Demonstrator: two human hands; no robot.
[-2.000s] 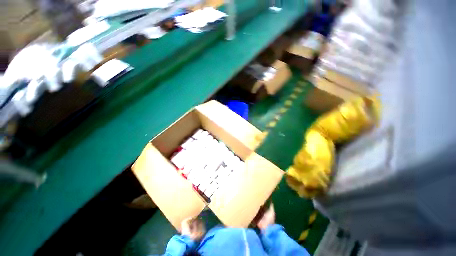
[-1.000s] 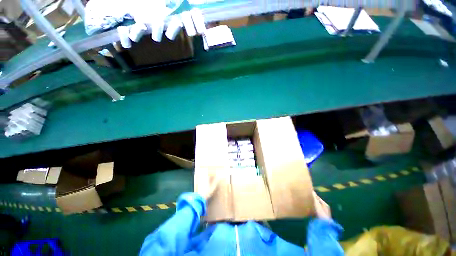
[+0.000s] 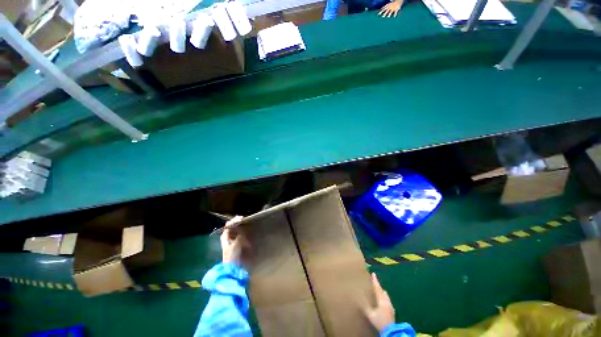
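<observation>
A brown cardboard carton (image 3: 303, 257) is in front of my body, below the bench's front edge, with its top flaps folded down and a dark seam between them. Its contents are hidden and its near end is cut off by the picture's lower edge. My left hand (image 3: 232, 242) grips its far left corner. My right hand (image 3: 380, 306) holds its right side, fingers along the edge.
The green bench (image 3: 263, 138) crosses ahead, with slanted metal posts. A blue stool (image 3: 403, 201) stands on the floor just beyond the carton. Open cartons lie left (image 3: 105, 266) and right (image 3: 535, 181). A yellow sack (image 3: 540, 321) is lower right. Another person's hand (image 3: 391, 8) rests at the far side.
The carton's flaps have closed over the white units. The carton is lower and nearer my body, uncovering the blue stool. My left hand has moved to its far left corner. Another person's hand has appeared.
</observation>
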